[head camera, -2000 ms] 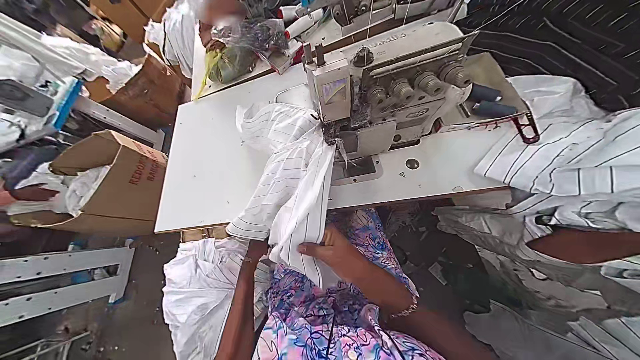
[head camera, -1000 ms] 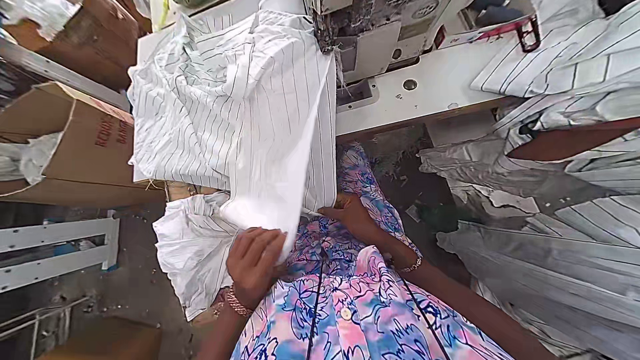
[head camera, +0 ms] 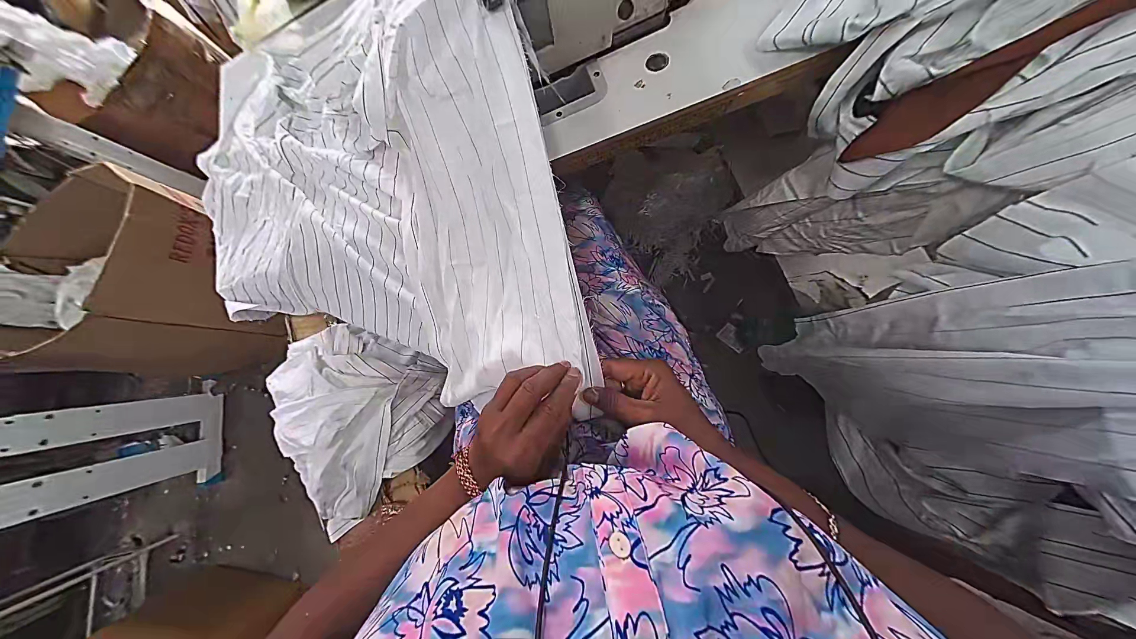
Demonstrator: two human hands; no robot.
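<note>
A white fabric piece with thin dark stripes (head camera: 479, 204) lies over the sewing table and hangs down to my lap. My left hand (head camera: 525, 424) grips its lower edge near the right corner. Close beside it, my right hand (head camera: 643, 395) pinches the same corner between thumb and fingers. The fabric's long right edge runs straight up to the sewing machine (head camera: 586, 35), of which only the lower part shows at the top. Where the upper edge of the fabric meets the needle area is cut off by the frame.
More striped fabric (head camera: 355, 408) hangs in a bunch below the table's left side. A cardboard box (head camera: 151, 257) with white cloth stands at the left, above a white metal frame (head camera: 106, 422). Heaped striped cloth (head camera: 958, 355) fills the right side. The white table edge (head camera: 692, 89) runs at upper right.
The fabric, gathered at the machine two seconds ago, is spread wide over the table's left part. My hands have come together at its lower corner. The view has tilted down.
</note>
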